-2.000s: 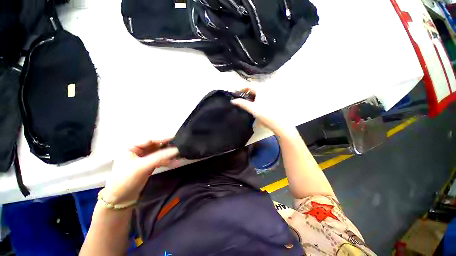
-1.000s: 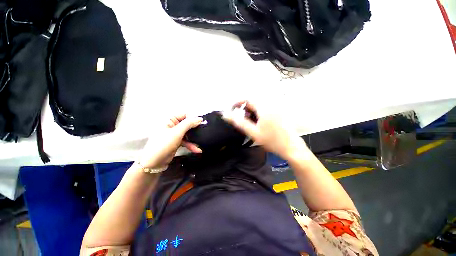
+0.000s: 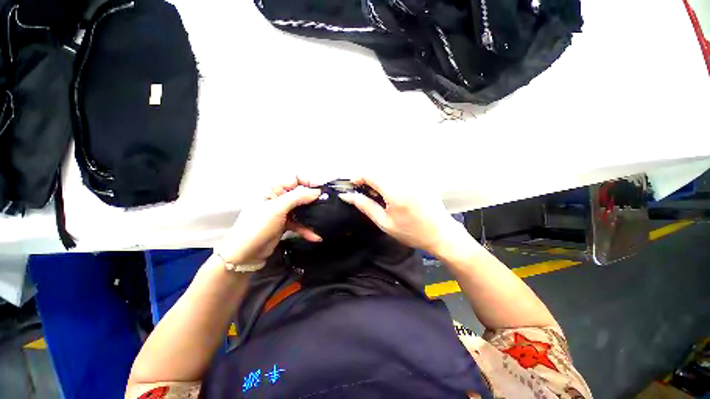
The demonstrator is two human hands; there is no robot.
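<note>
A black fabric bag piece point(image 3: 335, 230) is bunched at the table's front edge, above the lap. My left hand point(image 3: 268, 222) pinches its upper left part between thumb and fingers. My right hand point(image 3: 401, 214) grips its upper right part, close to the left fingertips. A small pale, shiny strip point(image 3: 341, 187) shows at the top edge between my hands; I cannot tell if it is a tool or part of the zipper. The lower part of the piece blends into the dark apron.
The white-covered table point(image 3: 311, 117) bears a black oblong bag piece point(image 3: 136, 109) with a small pale label at left, beside more black pieces point(image 3: 35, 109). A black heap with silvery zippers point(image 3: 467, 47) lies at upper right. Blue bins point(image 3: 93, 312) stand below.
The view has shifted since the oldest frame. The piece, earlier spread between my hands, is now bunched. In the last second, my right fingers have lowered and moved closer to my left ones.
</note>
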